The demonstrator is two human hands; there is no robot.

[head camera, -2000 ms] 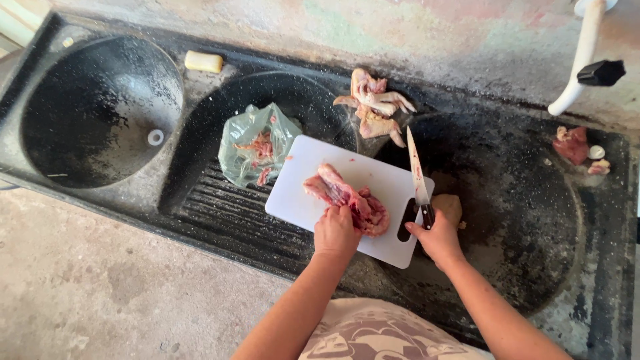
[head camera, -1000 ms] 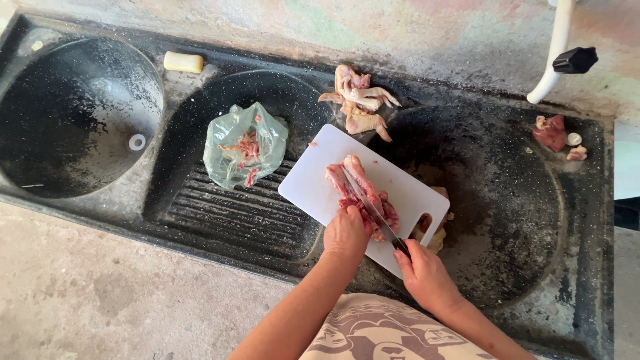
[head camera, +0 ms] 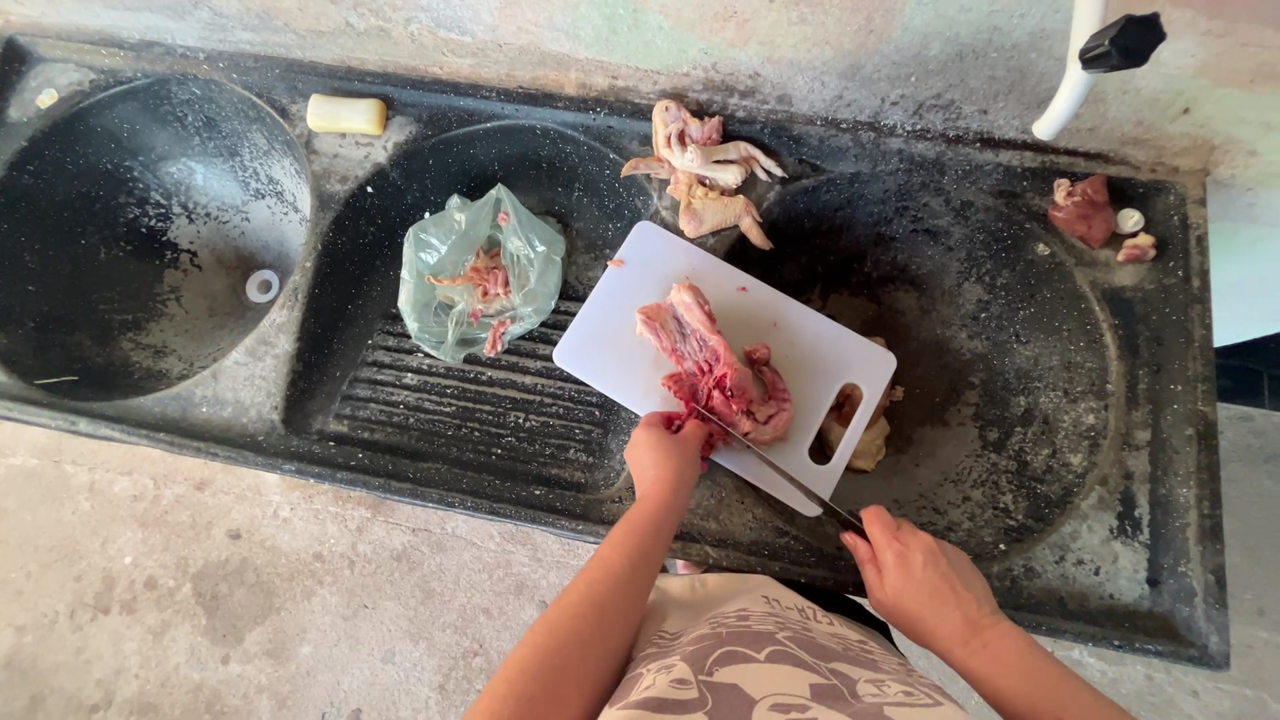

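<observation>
A piece of raw poultry carcass [head camera: 715, 360] lies on a white plastic cutting board [head camera: 620, 330], which is tilted across the sink unit. My left hand [head camera: 665, 460] grips the meat at the board's lower left edge. In my right hand [head camera: 915, 570] is a kitchen knife [head camera: 790, 480], held by its dark handle, its blade reaching up-left to the meat beside my left fingers. The blade's tip is partly hidden in the meat. Chicken feet and wing pieces [head camera: 705, 170] rest on the ledge behind the board.
A greenish plastic bag [head camera: 480, 275] with meat scraps sits in the middle basin, left of the board. More poultry [head camera: 870, 445] lies partly under the board's handle slot. A soap bar [head camera: 346, 114], a dark red organ piece [head camera: 1083, 210] and a white tap pipe [head camera: 1075, 90] are along the back.
The knife, first upright at the board's right side, came over the meat and now lies lower, by my left hand. My left hand has moved to the board's lower edge.
</observation>
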